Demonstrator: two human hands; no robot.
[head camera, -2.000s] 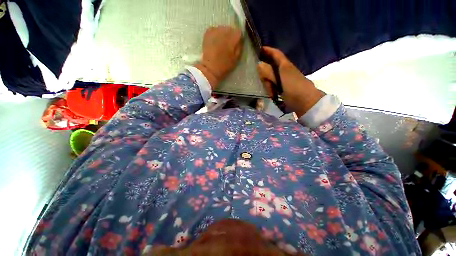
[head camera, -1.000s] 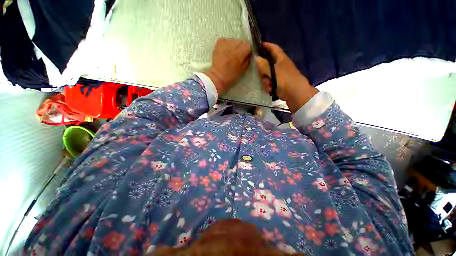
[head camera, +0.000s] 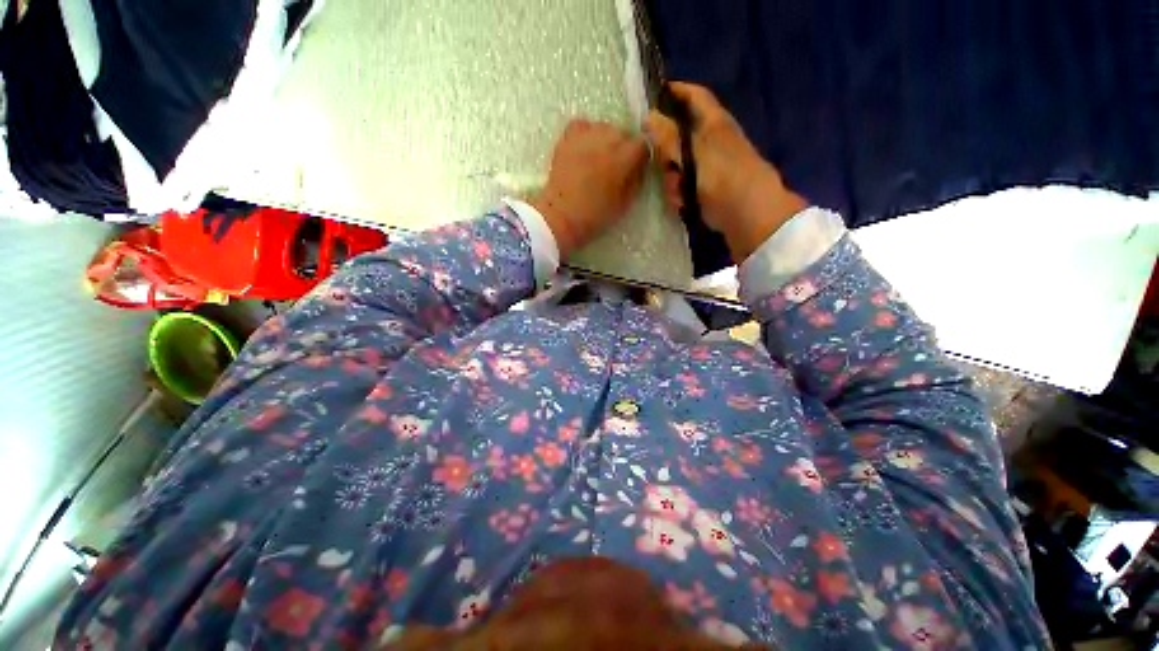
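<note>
A navy garment panel lies on the pale table at the upper right, its left edge running away from me. My right hand grips black-handled shears; their blades point away from me along that edge. A narrow white wadding strip shows beside the blades. My left hand is closed at the near end of this strip, just left of my right hand, and appears to hold it. The blade tips are not clear.
Navy pieces with white edges lie at the table's upper left. The greenish-white table ends close at my waist. On the floor at left are a red plastic item and a green basin. Dark clutter is at lower right.
Both hands have come nearer to the table's front edge in the view, the shears with them. The navy panel now reaches lower in the picture. The left hand stays closed beside the right.
</note>
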